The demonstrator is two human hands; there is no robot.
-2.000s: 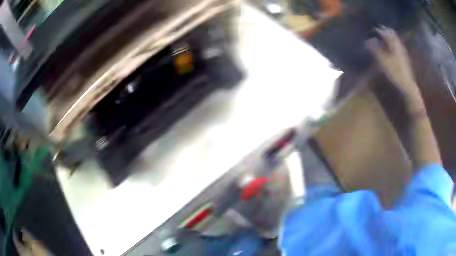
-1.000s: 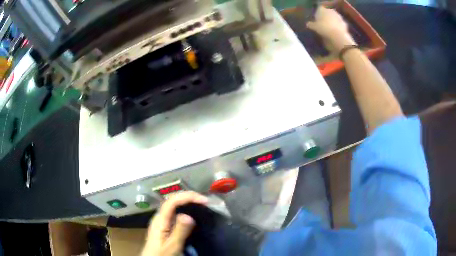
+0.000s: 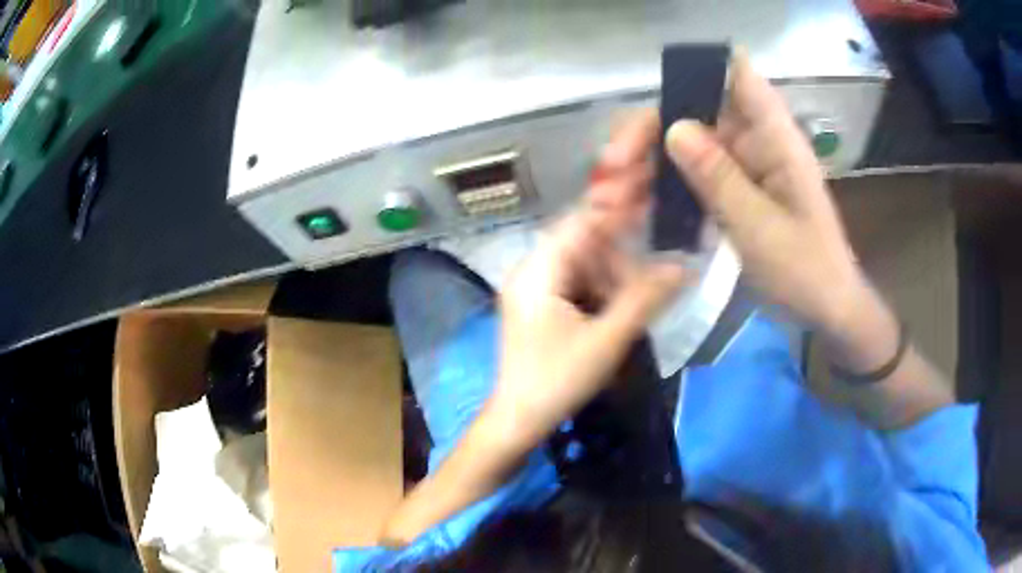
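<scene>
A dark, flat insert strip point(image 3: 691, 95) stands nearly upright in front of the machine's front panel. My right hand point(image 3: 773, 196) is shut on it, with the thumb across its face. My left hand point(image 3: 572, 302) is blurred at the strip's left side, its fingers beside it and its thumb near the lower end; whether it grips the strip is unclear. A black housing point(image 3: 628, 431) lies over my lap below my left hand, partly hidden by it.
The silver-white press box point(image 3: 538, 56) spans the top, with green buttons point(image 3: 398, 212) and a small panel point(image 3: 486, 182) on its front. An open smaller carton point(image 3: 336, 448) with white wrapping stands lower left. Brown cardboard point(image 3: 897, 246) is at right. A black mat point(image 3: 146, 213) lies left.
My right hand has come from the orange box to the front of the machine and now holds the strip. My left hand has moved up and right. The view has tilted down towards my lap.
</scene>
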